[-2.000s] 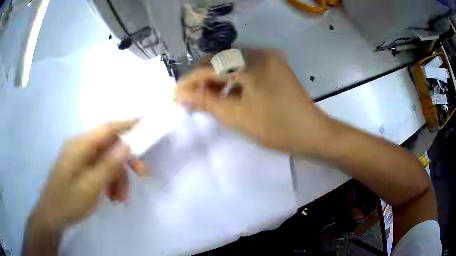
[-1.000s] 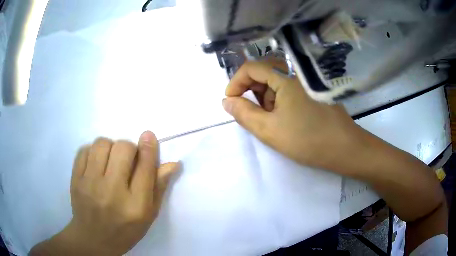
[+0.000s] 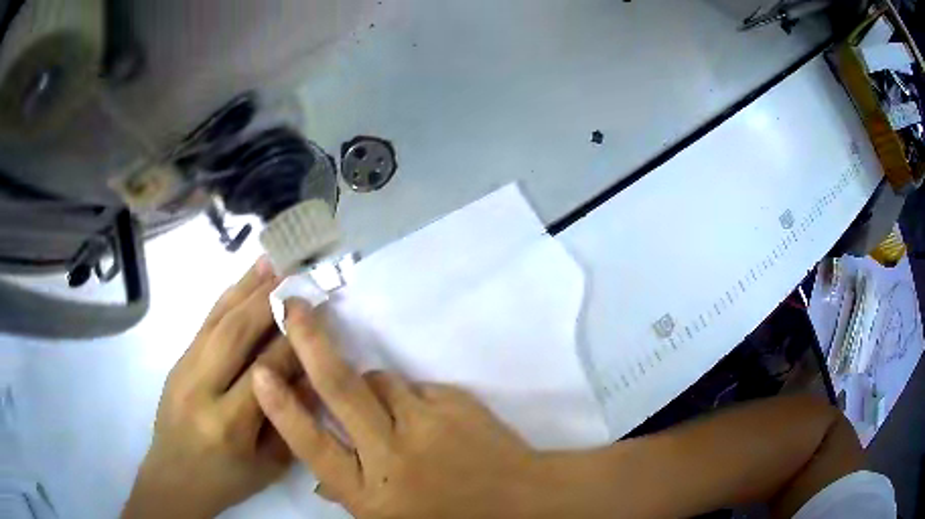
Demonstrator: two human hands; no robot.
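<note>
A white fabric panel [image 3: 456, 294] lies flat on the machine bed and over the table's front edge area, right of the presser foot. My right hand [image 3: 406, 436] lies on the panel, its index fingertip on a small folded corner of the cloth. My left hand [image 3: 218, 405] is beside and partly under my right hand, its fingertips at the same folded edge; whether it pinches the cloth is hard to see. The cream tension knob [image 3: 300, 234] of the sewing machine hangs just above the fingertips and hides the needle.
The machine head [image 3: 61, 132] fills the upper left. A round metal plate [image 3: 367, 163] is set in the bed. Ruler marks run along the table [image 3: 710, 253]. A yellow-edged parts tray [image 3: 874, 122] is at the far right, with a shelf of white items [image 3: 862, 335] below it.
The view has shifted towards the right side of the table. My hands have come together near the presser foot. The panel now lies with its edge to the right, and a small corner is folded.
</note>
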